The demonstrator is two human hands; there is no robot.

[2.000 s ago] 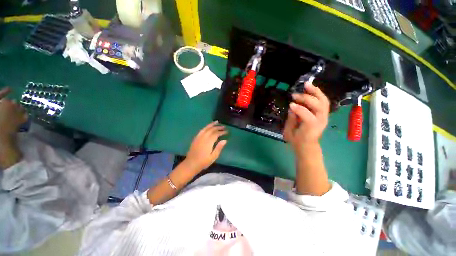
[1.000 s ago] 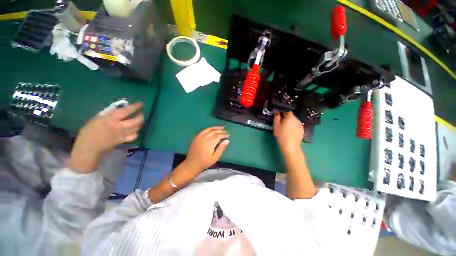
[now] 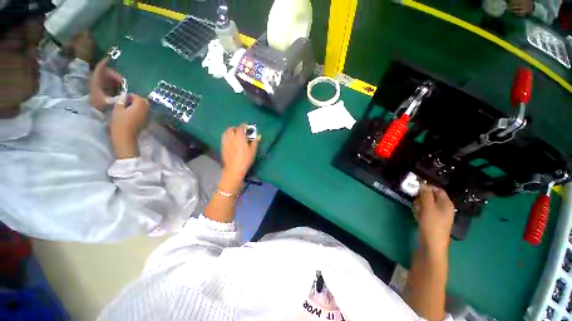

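Note:
My left hand (image 3: 238, 150) is over the bench left of the tape ring and holds a small silver-white watch-like unit (image 3: 251, 132) with a dark round centre at its fingertips. My right hand (image 3: 434, 210) is at the front edge of the black clamping fixture (image 3: 390, 185) and holds a small unit with a pale round face (image 3: 411, 184) at its fingertips. The left toggle clamp's red handle (image 3: 392, 136) and the right one's red handle (image 3: 538, 219) point down. The middle clamp's red handle (image 3: 522, 86) stands up.
A masking tape ring (image 3: 323, 91) and white paper (image 3: 330, 118) lie left of the fixture. A tape dispenser (image 3: 282, 72), crumpled wipes (image 3: 216, 61) and a neighbour's parts tray (image 3: 175, 101) are further left. A neighbour sits at left. A white parts tray (image 3: 552, 276) is at far right.
The view has swung left. My left hand has moved left from the bench's front edge and now holds a unit. My right hand has drawn a unit out to the fixture's front edge.

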